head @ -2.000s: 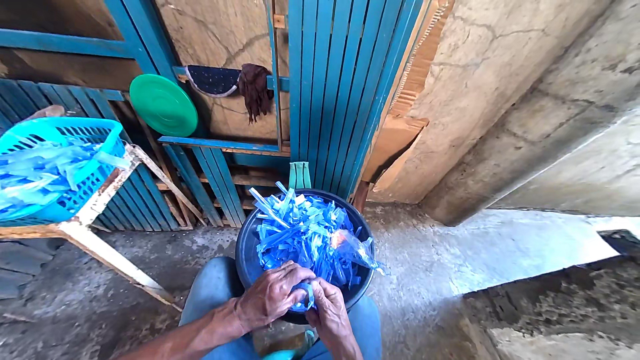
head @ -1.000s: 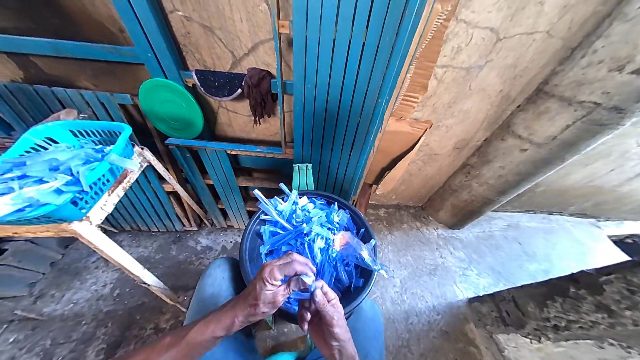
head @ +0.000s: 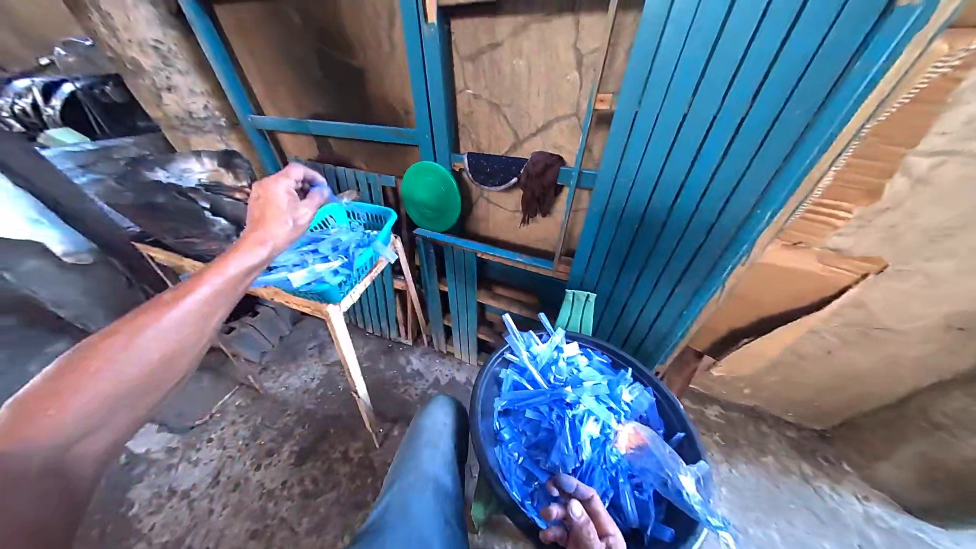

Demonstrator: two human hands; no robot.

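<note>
My left hand (head: 284,204) is raised over the turquoise plastic basket (head: 374,217), its fingers curled around a small blue piece of plastic. Flat blue plastic strips (head: 316,255) fill this basket. Low in the view, my right hand (head: 578,515) hovers at the near edge of a dark round tub (head: 482,412), fingers bent and apart, with nothing seen in them. The tub is heaped with blue plastic strips (head: 568,404). A clear plastic bag (head: 663,465) lies on the right side of the heap.
The basket stands on a wooden table (head: 335,309) at the left. Behind it are a blue slatted partition (head: 679,152), a green round lid (head: 431,197) and a hanging brown cloth (head: 540,187). My knee (head: 427,465) is beside the tub. Torn cardboard (head: 808,282) leans at the right.
My left hand has moved from over the tub, where both hands were together, up and left to the basket. My right hand remains at the tub. The view has swung left.
</note>
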